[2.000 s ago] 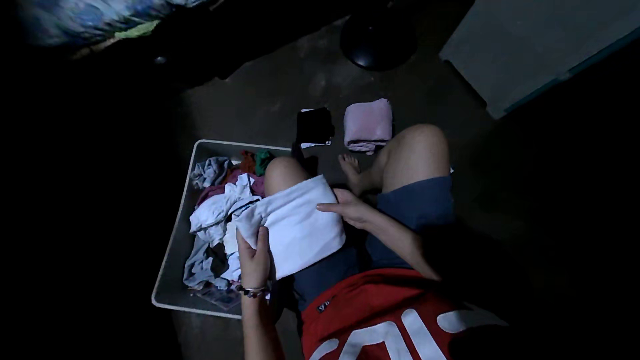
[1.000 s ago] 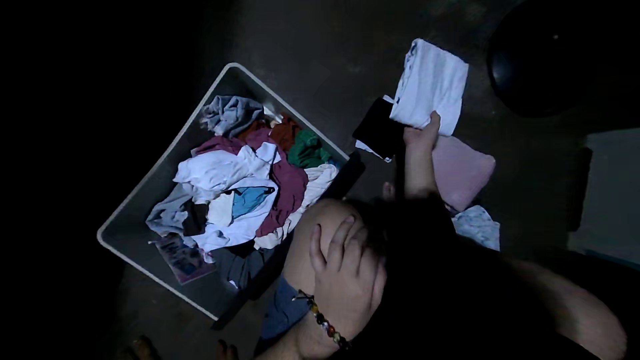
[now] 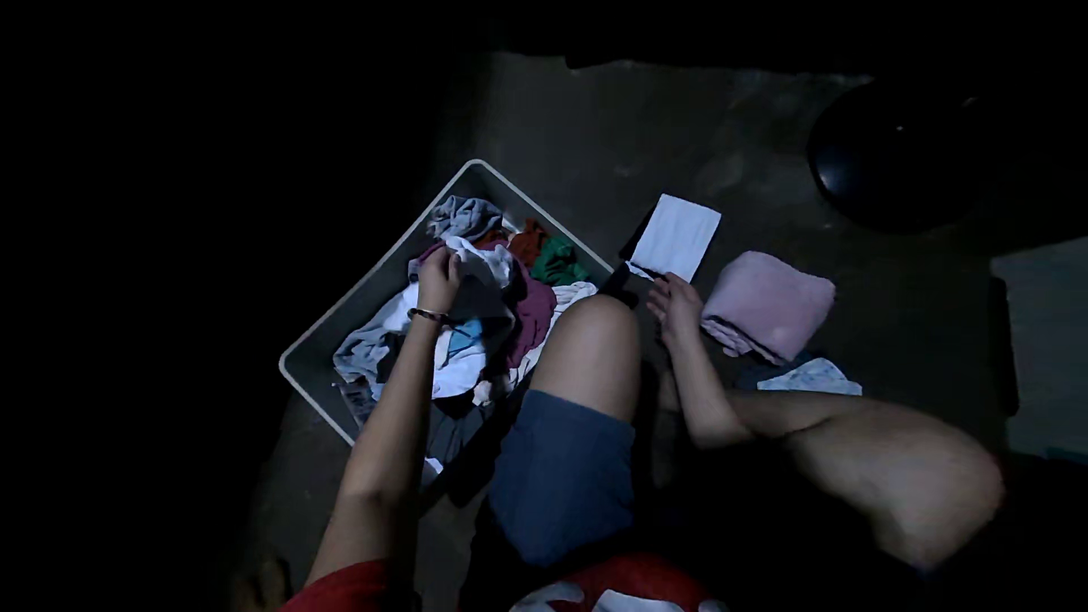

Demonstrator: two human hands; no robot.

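Note:
My left hand (image 3: 440, 279), with a beaded bracelet at the wrist, reaches over the grey plastic bin and pinches a white garment (image 3: 483, 262) on top of the heap of clothes. Around that garment lie a green cloth (image 3: 558, 262), a maroon garment (image 3: 533, 310) and a grey garment (image 3: 465, 218). Just below the folded white cloth (image 3: 677, 236), my right hand (image 3: 677, 308) has its fingers apart and holds nothing. That white cloth lies flat on a dark folded cloth on the floor. To the right of my right hand is a folded pink cloth (image 3: 769, 304).
The bin's pale rim (image 3: 374, 270) runs along the left of my bent knee. A folded light patterned cloth (image 3: 810, 377) sits beyond my other leg. At the upper right stands a dark round object (image 3: 884, 161), and a pale flat-sided object (image 3: 1050, 340) is at the right edge.
The folded white cloth, held in my right hand one second ago, now lies on the dark cloth, let go. My left hand has moved from my knee into the bin and taken hold of a white garment.

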